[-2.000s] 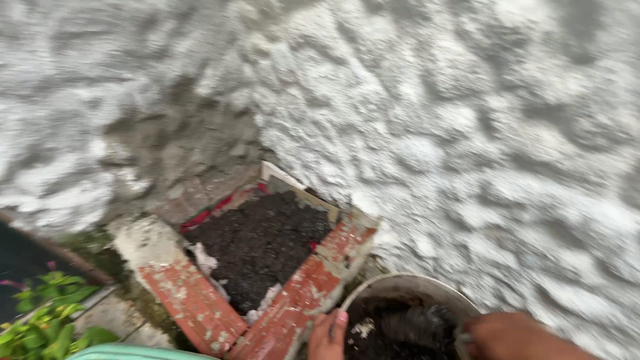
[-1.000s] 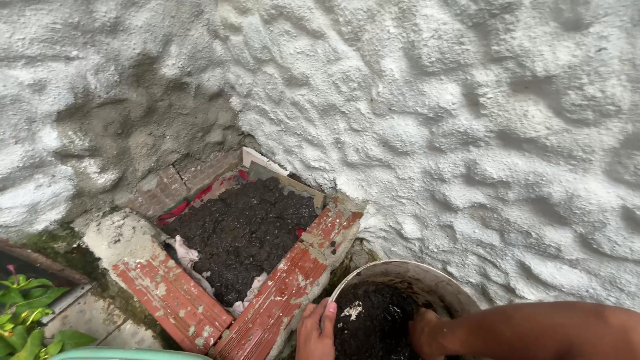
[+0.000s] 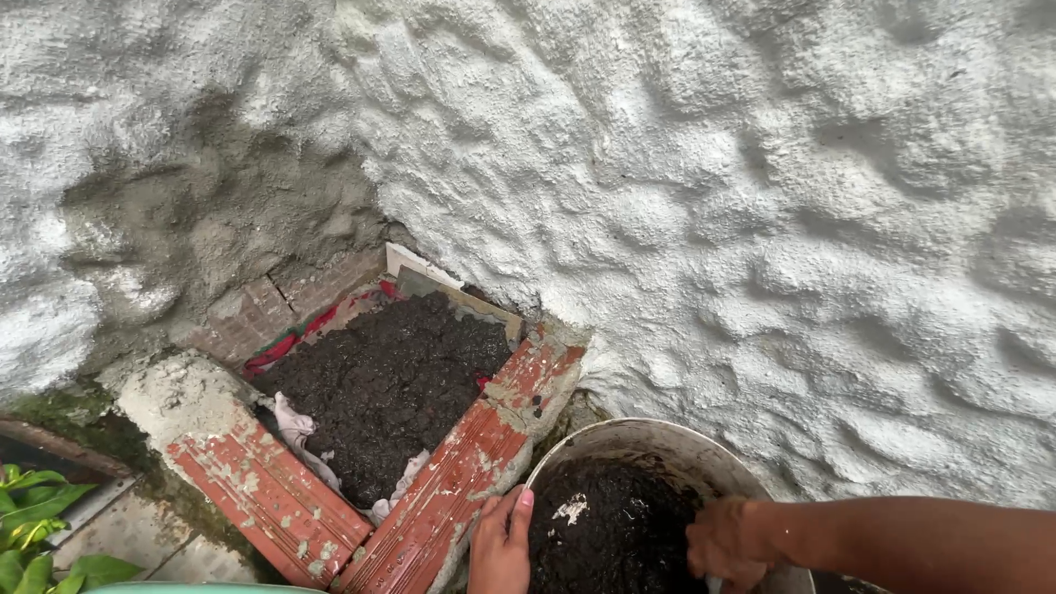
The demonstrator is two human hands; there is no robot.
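Observation:
My left hand (image 3: 502, 540) grips the near-left rim of a round white bucket (image 3: 652, 429), thumb over the edge. Dark wet soil (image 3: 610, 528) fills much of the bucket, with a pale fleck on its surface. Inside the bucket on the right, my right hand (image 3: 726, 540) has its fingers low at the soil; a bit of something pale shows beneath it, and what it holds is hidden. Left of the bucket, a corner bed framed by red hollow clay bricks (image 3: 462, 470) holds more dark soil (image 3: 396, 371), with pale cloth (image 3: 297, 425) and red cloth (image 3: 285, 346) along its edges.
Rough white plastered walls (image 3: 701, 206) meet behind the bed, with a bare grey patch (image 3: 239, 206) on the left one. Green leaves (image 3: 37, 511) and floor tiles (image 3: 124, 528) are at lower left. A pale green curved edge (image 3: 198, 588) crosses the bottom.
My right hand stays in the bucket, lower at the soil than two seconds ago, when a blurred dark shape was beside it. My left hand remains at the rim.

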